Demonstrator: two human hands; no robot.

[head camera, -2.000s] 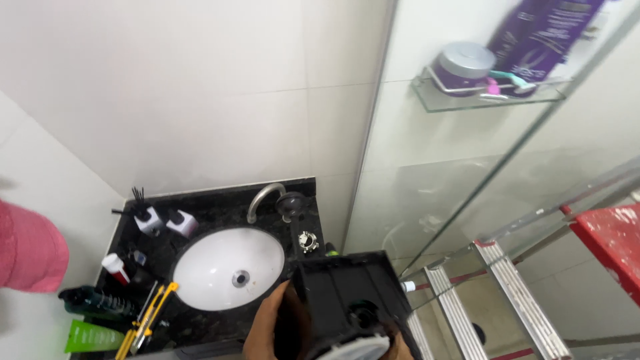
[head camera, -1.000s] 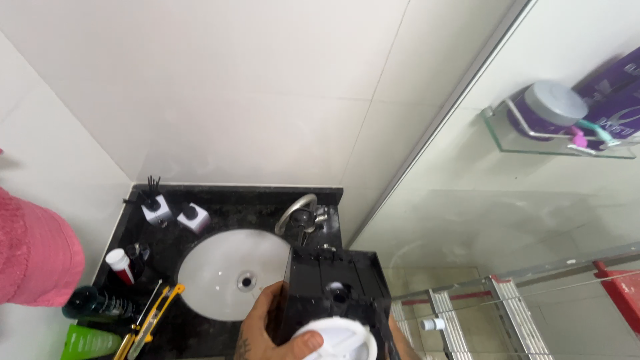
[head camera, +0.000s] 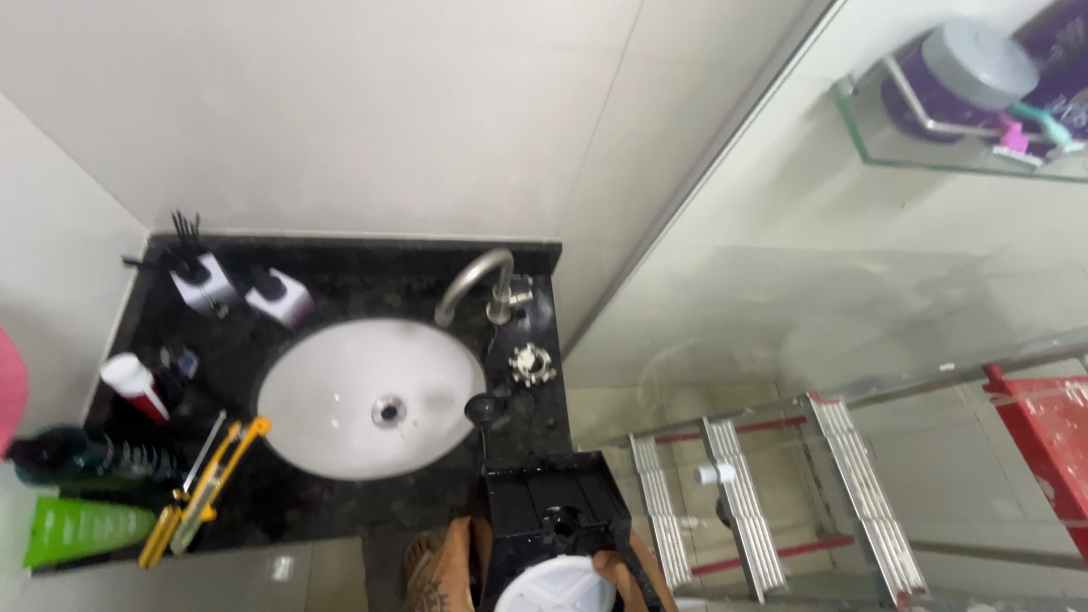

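A black plastic box-shaped housing [head camera: 552, 493] with a round white disc [head camera: 557, 586] on it is at the bottom middle. On its left side is my left hand [head camera: 455, 565], partly hidden by the housing. My right hand [head camera: 625, 578] grips the lower right, with fingers at the edge of the white disc. A small black round cup-like part [head camera: 483, 409] on a thin stem rises from the housing beside the oval white sink [head camera: 280, 416]. Behind it, a ring-shaped metallic part [head camera: 532, 365] lies on the black stone countertop near the curved faucet [head camera: 476, 285].
A yellow hacksaw [head camera: 212, 489], a screwdriver [head camera: 166, 535], a green tube [head camera: 85, 531], a dark bottle [head camera: 93, 459] and a red-and-white container [head camera: 134, 387] lie at left. An aluminium ladder [head camera: 739, 510] stands at right below a glass shelf [head camera: 943, 166] and glass panel.
The housing has moved lower in view, uncovering the ring-shaped part that it hid a second ago. The black cup-like part now shows beside the sink.
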